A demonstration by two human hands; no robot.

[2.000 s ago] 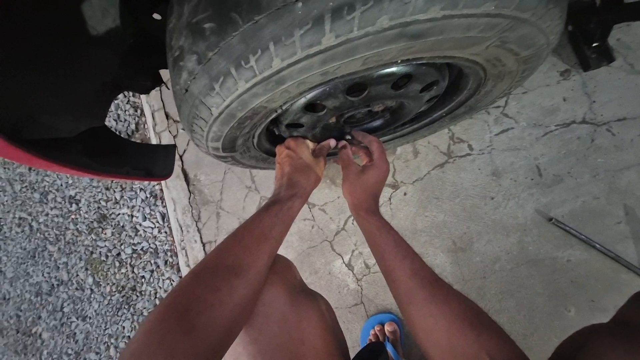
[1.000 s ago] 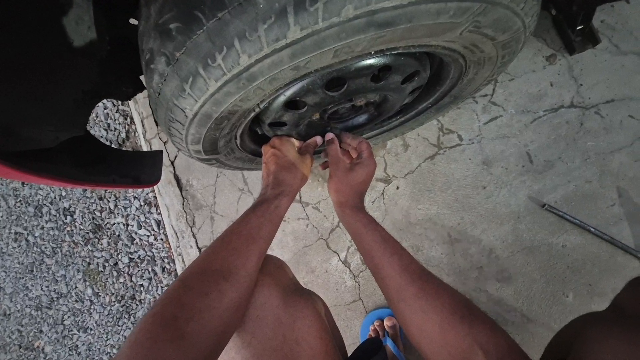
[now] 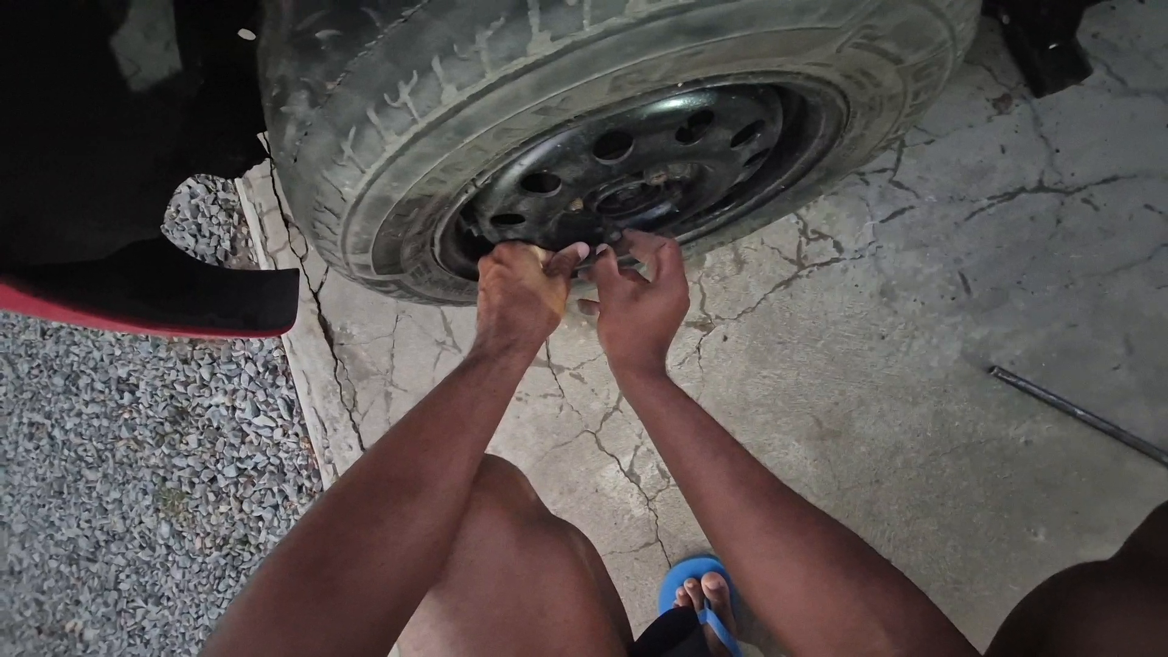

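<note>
A car tire (image 3: 401, 155) on a black steel wheel rim (image 3: 570, 155) with round holes stands at the top of the view. My left hand (image 3: 525, 287) is at the lower edge of the rim, its fingers curled and the thumb pointing right. Close beside it, my right hand (image 3: 643, 297) has its thumb and fingers bent near the left thumb tip, below the hub. Whatever small thing may be between the fingertips is too dark and hidden to tell.
Cracked concrete floor (image 3: 821, 411) lies under the wheel. A metal bar (image 3: 1077, 412) rests on it at the right. Grey gravel (image 3: 164, 484) borders the concrete at the left, below a red-edged black car body part (image 3: 182, 283). My foot in a blue flip-flop (image 3: 680, 575) is below.
Both hands stay at the lower part of the rim, with small shifts of the fingers. The right fingers look more spread than a second ago.
</note>
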